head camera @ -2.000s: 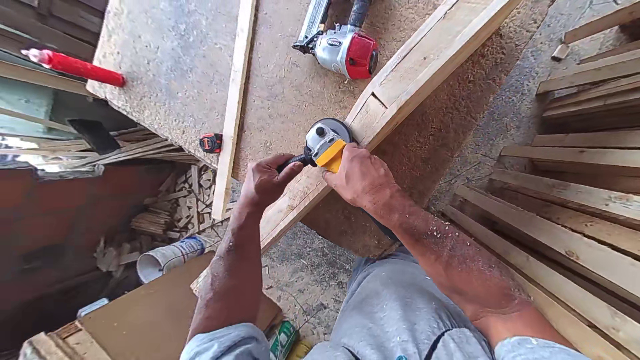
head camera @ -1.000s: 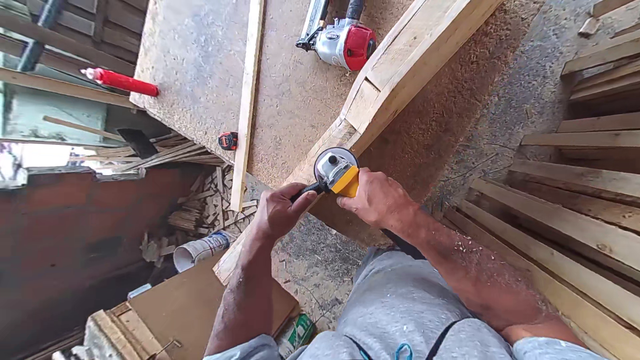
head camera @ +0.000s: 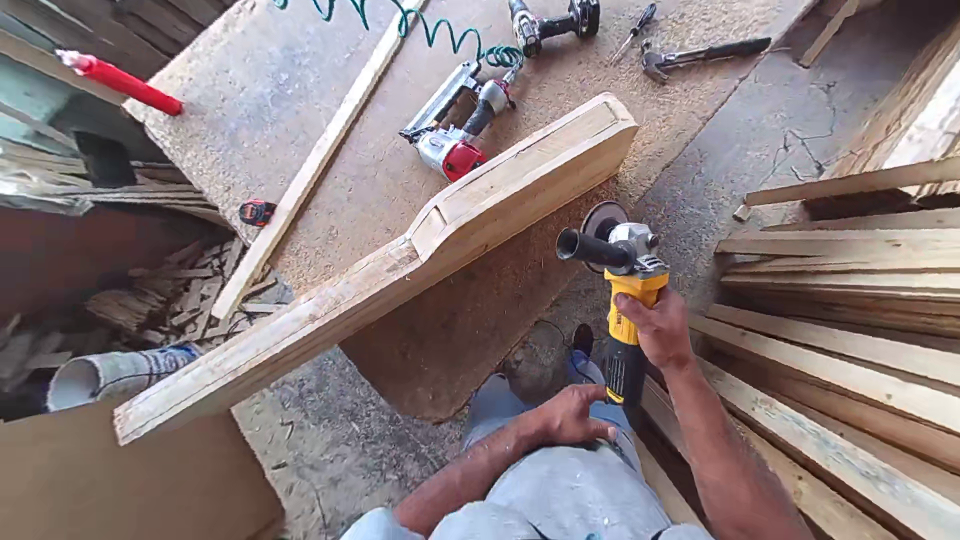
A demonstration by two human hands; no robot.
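Observation:
A yellow and black angle grinder is held upright in my right hand, to the right of the worktable, its disc and black side handle at the top. My left hand is low near my waist, its fingers at the grinder's black lower end; whether they grip it I cannot tell. A long shaped wooden beam lies diagonally across the chipboard worktable, left of the grinder and apart from it. A red and silver pneumatic nailer lies behind the beam.
On the table are a thin wooden strip, a cordless drill, a screwdriver, a claw hammer, a tape measure and a red bottle. Stacked boards stand at right; a white bucket is at left.
The grinder has moved off the beam to the right in my right hand. My left hand has left its side handle and come down near my waist. The view has shifted, showing more of the table.

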